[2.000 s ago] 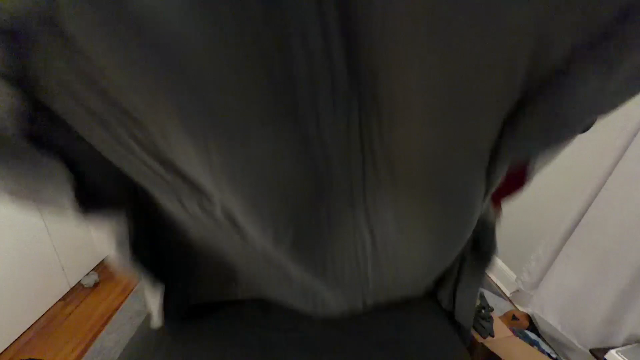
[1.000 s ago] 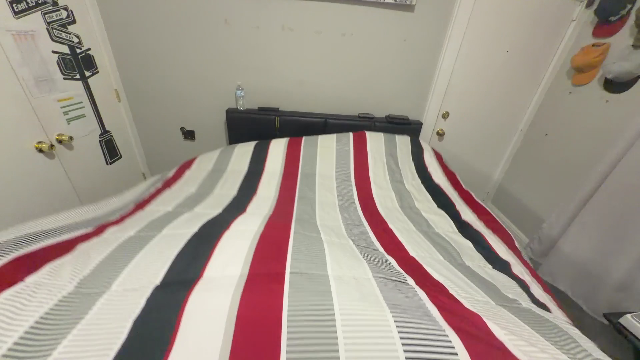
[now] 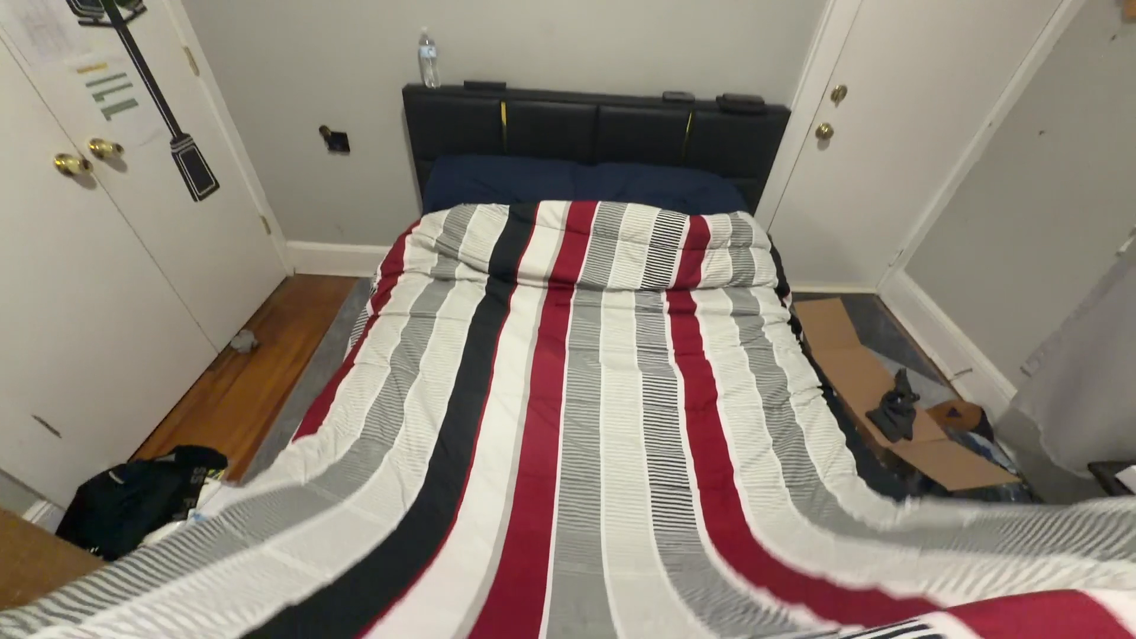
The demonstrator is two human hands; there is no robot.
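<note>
A striped comforter (image 3: 586, 373) in red, white, grey and black lies over the bed. Its near part is lifted and spreads toward both lower corners of the view. Dark blue pillows (image 3: 586, 180) show above its far edge, against a black padded headboard (image 3: 550, 129). Neither my left hand nor my right hand is visible, so what they hold cannot be seen.
A water bottle (image 3: 429, 60) stands on the headboard's top. An opened cardboard box (image 3: 856, 377) with a dark cloth (image 3: 895, 408) lies right of the bed. At the left are a black bag or garment (image 3: 142, 497) on the floor and double doors (image 3: 115, 231).
The comforter has dropped from its raised, billowing shape onto the bed, and the pillows now show. Two seconds ago dark fabric filled most of the view.
</note>
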